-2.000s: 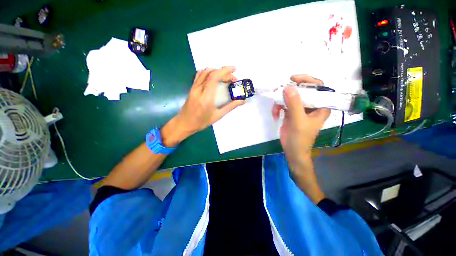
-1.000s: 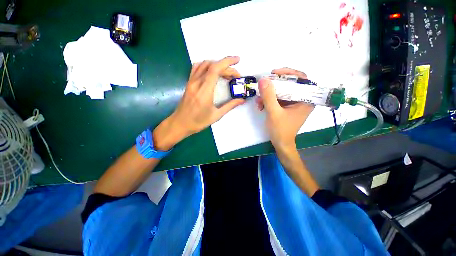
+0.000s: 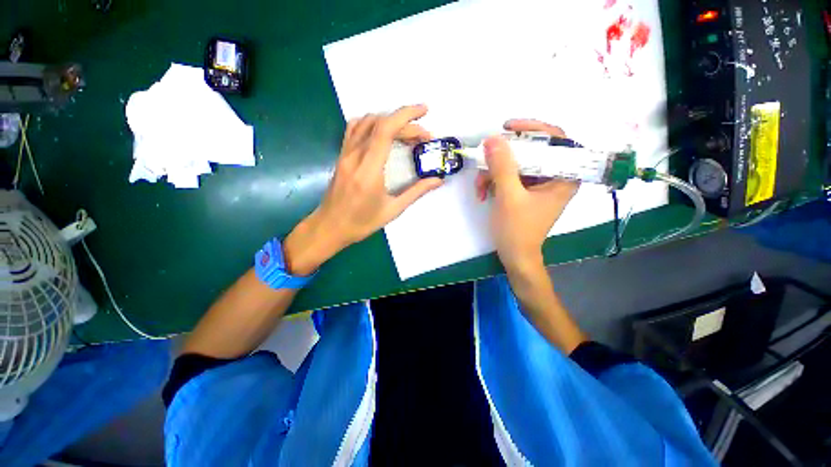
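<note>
My left hand (image 3: 364,178) holds a small black electronic unit (image 3: 438,158) between thumb and fingers, its silver face up, over the white paper sheet (image 3: 474,73). My right hand (image 3: 528,196) holds the white dispensing syringe (image 3: 565,161) like a pen, with its tip pointing left at the unit's right edge. Whether the tip touches is too small to tell. The green adapter head (image 3: 622,169) is at the syringe's rear, with a clear air hose (image 3: 688,193) curving from it. A thin black cord (image 3: 616,219) hangs beside it.
The black dispenser controller (image 3: 752,82) stands at the right. At the left are a ragged white paper (image 3: 187,128), a second black unit (image 3: 226,64) touching or close to it, a white fan (image 3: 36,283) with its cord, and a metal post (image 3: 32,84). A black rack (image 3: 729,337) is below right.
Since two seconds ago the syringe and my right hand have moved left, closer to the unit. Since one second ago the syringe has drawn slightly right, showing more of the unit. The view has shifted a little.
</note>
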